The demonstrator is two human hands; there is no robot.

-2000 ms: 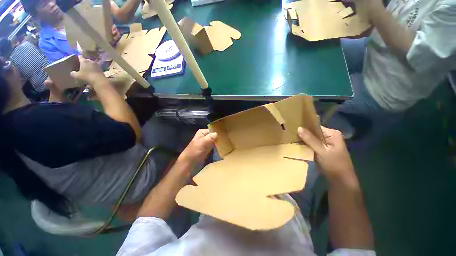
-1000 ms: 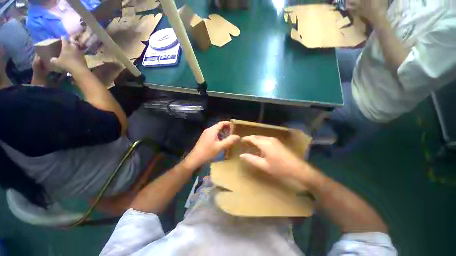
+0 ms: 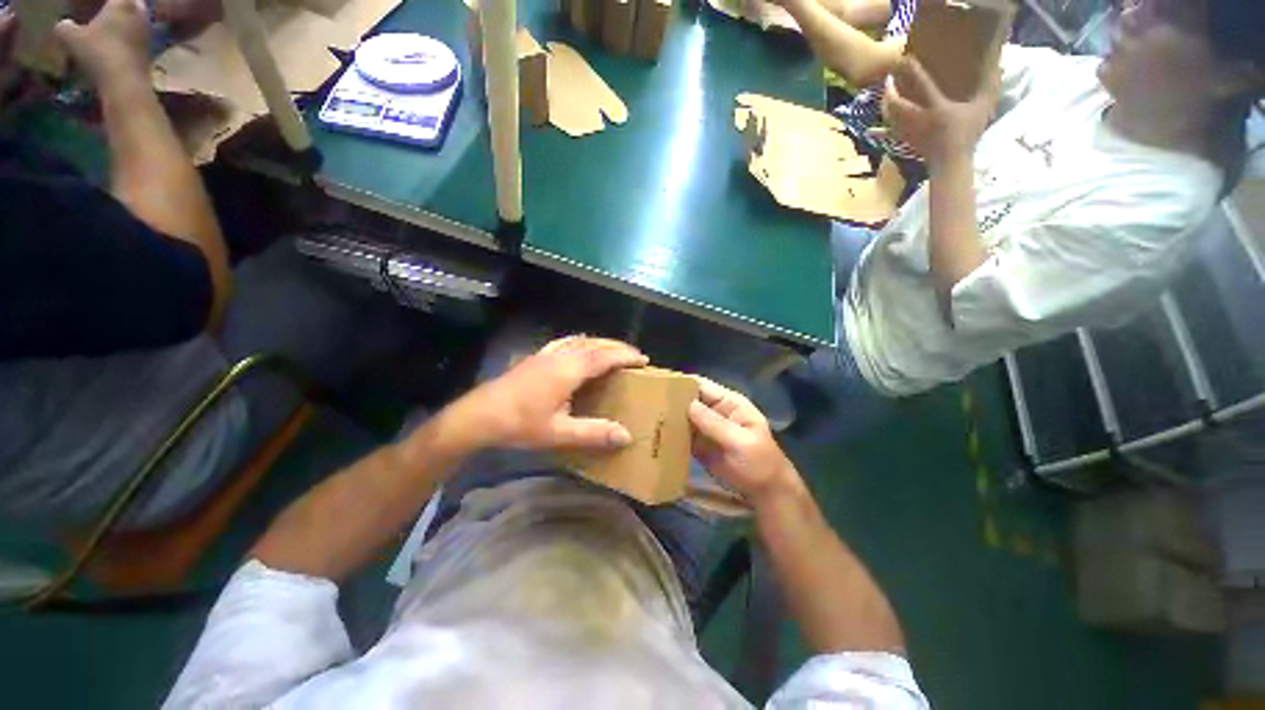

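A folded box (image 3: 652, 451), brown with small dark print on one face, is held over my lap, below the bench edge. Its walls are up and it looks closed. My left hand (image 3: 562, 395) grips it from the left, thumb across the near face and fingers over the top. My right hand (image 3: 738, 441) holds its right side with the fingers at the edge. The underside of the box is hidden.
The green bench (image 3: 666, 229) carries a bench scale (image 3: 396, 86), a part-folded box (image 3: 572, 90) and box blanks (image 3: 819, 156). A cream rack post (image 3: 502, 125) stands at its edge. People sit left and right; the person in white (image 3: 1068, 208) holds a box.
The open box with its lid spread out is now a compact closed box between my hands. The view has swung right, and the person in white now holds up a box.
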